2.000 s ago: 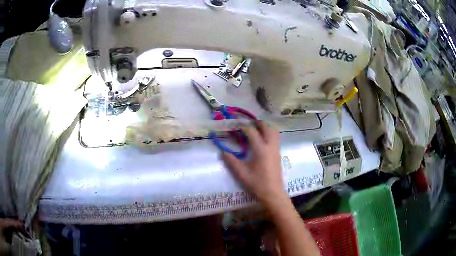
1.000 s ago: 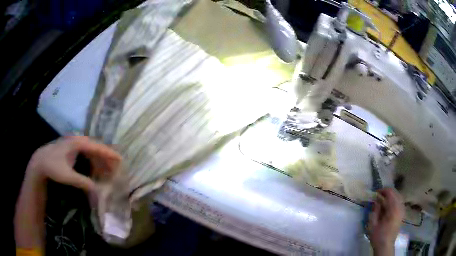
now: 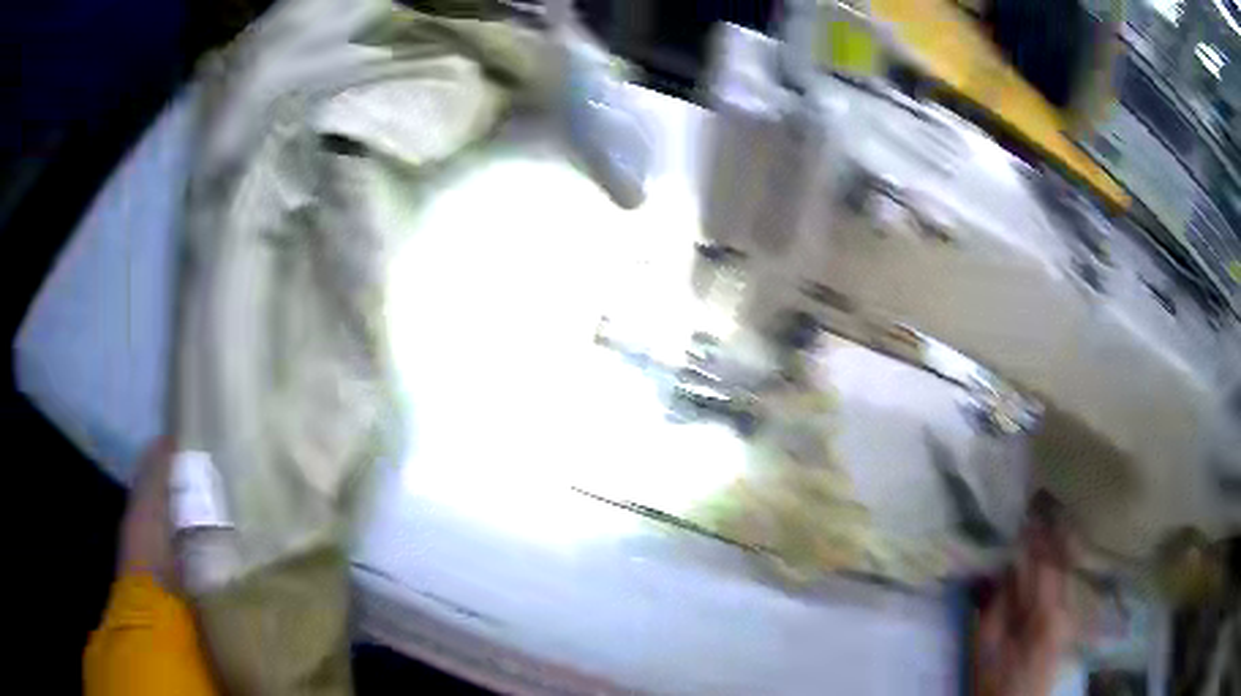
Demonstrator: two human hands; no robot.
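The khaki garment (image 3: 293, 354) with off-white lining lies bunched at the left of the table, one end hanging over the front edge. A small white label (image 3: 199, 490) shows on it. My left hand (image 3: 147, 510) is at the garment's lower left edge, partly hidden by cloth; its grip cannot be seen. My right hand (image 3: 1028, 605) is blurred, under the machine arm at the lower right, beside the dark scissor blades (image 3: 961, 487). The scissor handles are hidden or blurred at the hand. A cream strip (image 3: 803, 510) lies between needle area and right hand.
The white sewing machine arm (image 3: 980, 299) spans the right side. The lamp (image 3: 603, 136) hangs left of the machine head, with strong glare below it. The table's front edge (image 3: 476, 653) runs along the bottom. A yellow bar (image 3: 1007, 102) is behind the machine.
The view has turned left since the oldest frame. The garment has moved away from the needle area and bunched to the left. My left hand has gone from above the cloth to its left edge.
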